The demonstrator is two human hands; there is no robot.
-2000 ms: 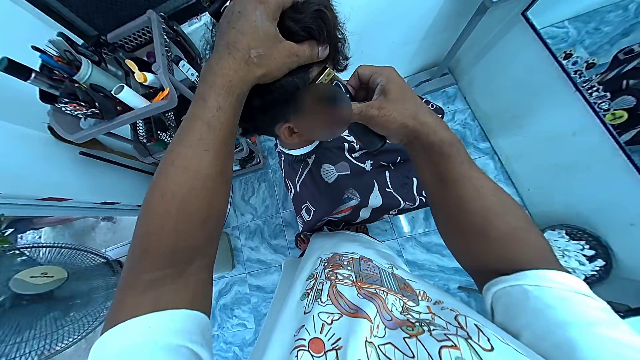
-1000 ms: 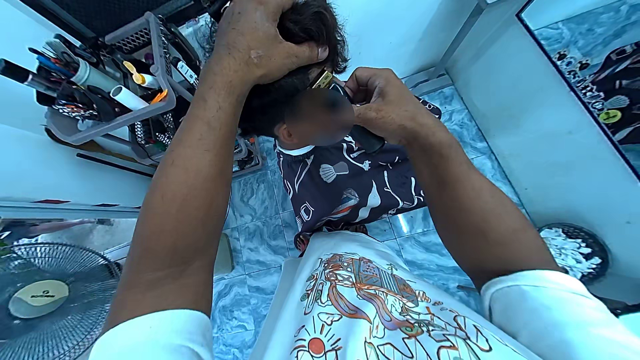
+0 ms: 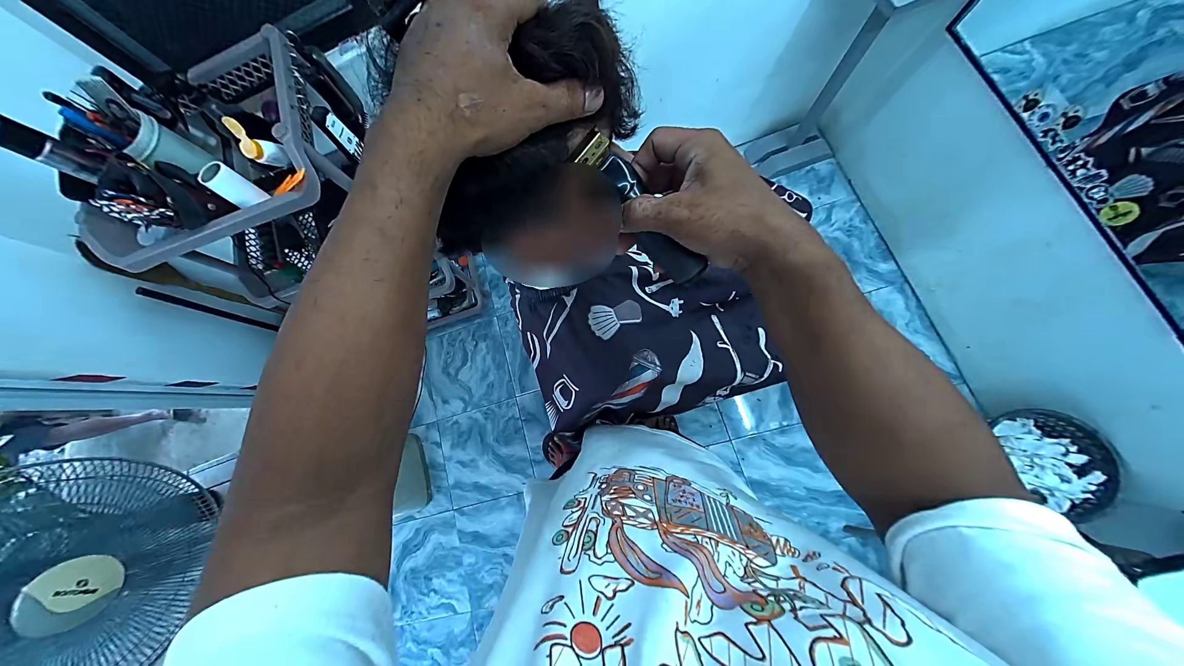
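My left hand lies on the dark hair of a seated person's head, its thumb pressed along the hair near the hairline. My right hand grips a black hair clipper with a gold-coloured blade. The blade is at the edge of the hair, just below my left thumb. A dark barber cape printed with white barber tools covers the person's body, and a pale band shows at the neck.
Plastic baskets of combs, brushes and bottles hang at the left. A fan stands at the lower left. On the right are a wall mirror and a black basket of crumpled white pieces. Blue marbled tiles cover the floor.
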